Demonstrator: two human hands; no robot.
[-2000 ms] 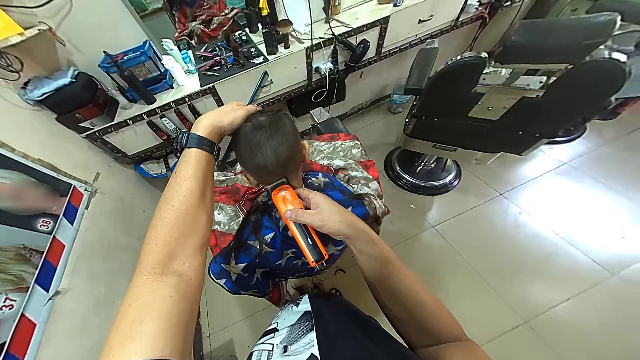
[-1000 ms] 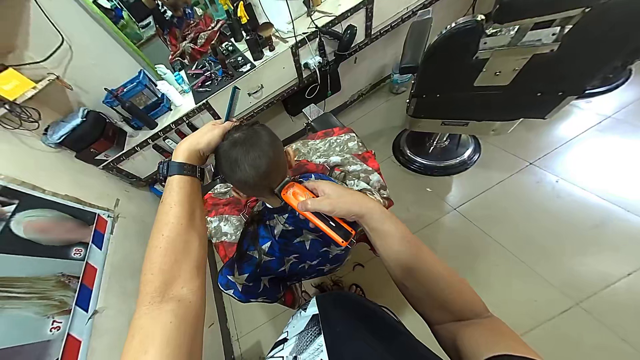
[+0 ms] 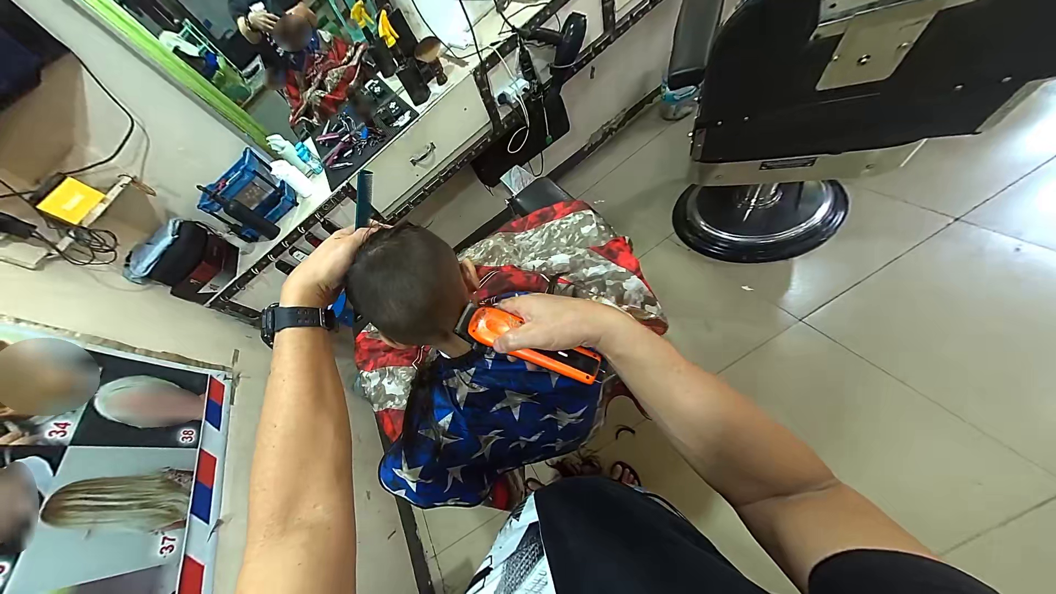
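My right hand is closed around an orange and black hair clipper, whose blade end lies at the nape of a seated person's head. My left hand rests against the far left side of that head; a dark comb sticks up from it, its lower end hidden by the fingers. A black watch is on my left wrist. The seated person wears a barber cape with white stars on blue and red and camouflage parts; cut hair lies on its back.
A black barber chair with a round base stands at the upper right. A counter along the wall holds scissors, bottles and a blue basket; a hair dryer hangs at its edge. A mirror and a wall poster are at left.
The clipper has stayed at the nape, its body now tilted more sideways than two seconds ago. My left hand remains on the head with the comb. The view has turned somewhat.
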